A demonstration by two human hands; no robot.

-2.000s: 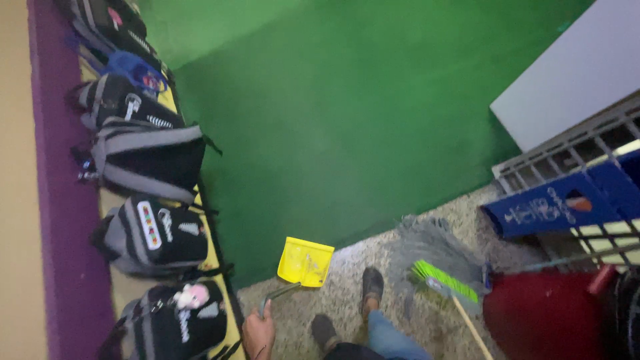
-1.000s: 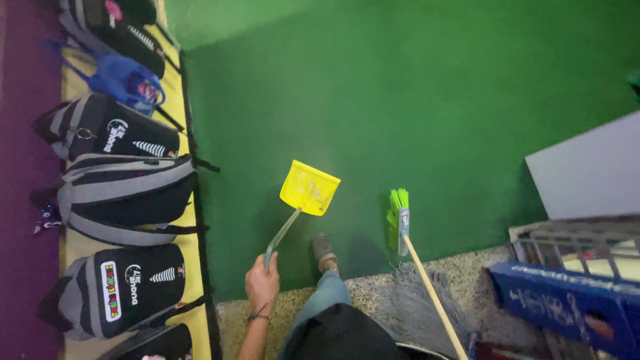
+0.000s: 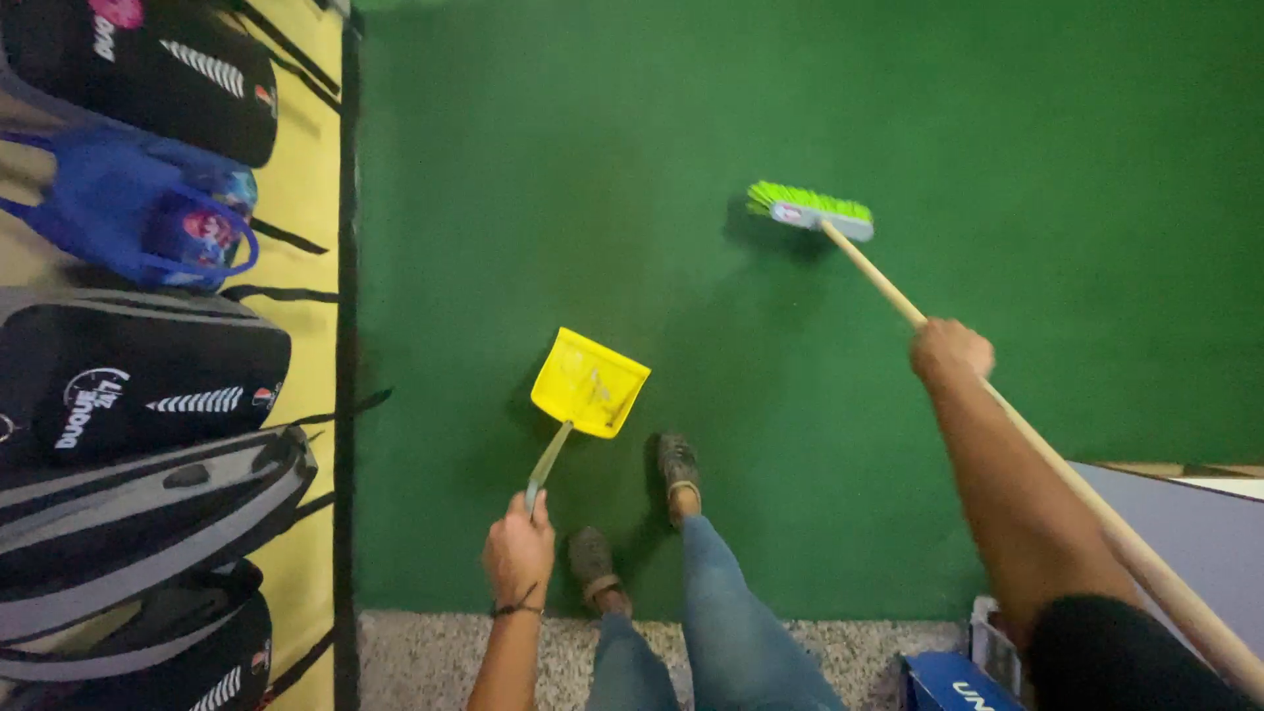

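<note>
My left hand (image 3: 519, 545) is closed around the grey handle of a yellow plastic dustpan (image 3: 590, 383), low at centre left. Some debris lies in the pan. My right hand (image 3: 950, 350) grips the pale wooden handle of a push broom with bright green bristles (image 3: 810, 209). The broom head is at upper centre right over the green floor, ahead and to the right of the dustpan. Its handle runs back under my right forearm to the lower right corner.
Black and grey backpacks (image 3: 148, 375) and a blue bag (image 3: 148, 207) line a yellow ledge (image 3: 306, 355) on the left. My shoes stand on the green floor (image 3: 592, 197), with speckled flooring (image 3: 444, 662) behind. A blue box (image 3: 953, 683) and a pale panel (image 3: 1195, 553) are at lower right.
My right hand has come into view on the broom handle. The broom head has moved forward from near the speckled floor onto the green floor. My left hand still holds the dustpan. The view has shifted.
</note>
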